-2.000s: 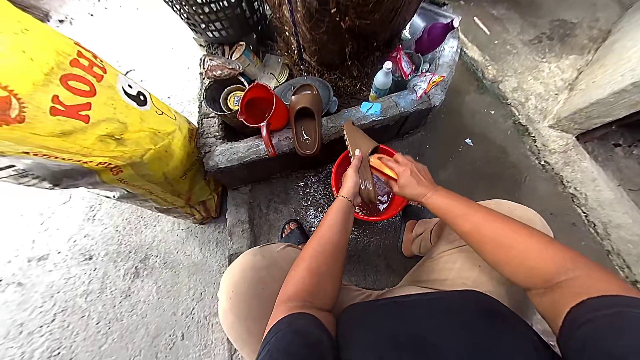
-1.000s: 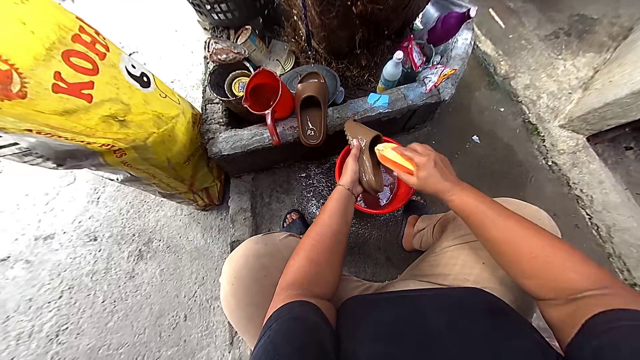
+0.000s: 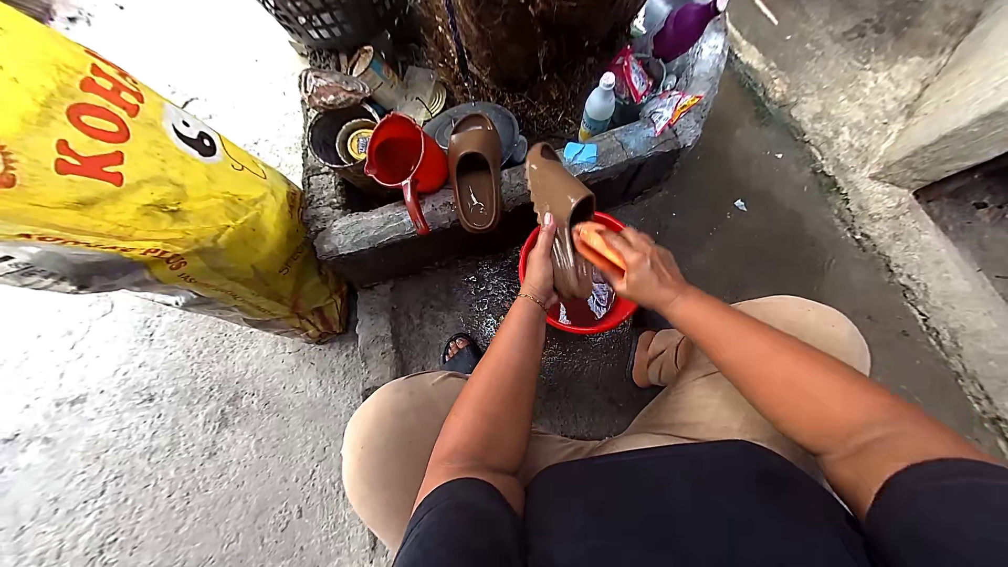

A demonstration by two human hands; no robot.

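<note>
My left hand [image 3: 542,264] grips a wet brown slide sandal [image 3: 557,185], tilted above a red plastic basin [image 3: 579,327] that holds water. In my right hand [image 3: 650,272] is an orange scrubbing brush or sponge [image 3: 600,250], close against the sandal's side; its exact kind is hard to tell. The matching brown slide sandal [image 3: 476,177] leans on the concrete planter edge, with water on its insole. Beside it stands a red plastic dipper [image 3: 405,157], its handle hanging over the edge.
The concrete planter rim [image 3: 378,232] runs beyond the basin. On it are a light blue piece [image 3: 580,153], a white-capped bottle [image 3: 598,109] and a crumpled wrapper [image 3: 669,109]. A purple bottle [image 3: 683,31] lies behind. A large yellow sack [image 3: 173,197] stands at left.
The sandal in my left hand has turned, its side now facing my right hand. My right hand has shifted with the orange thing along the sandal.
</note>
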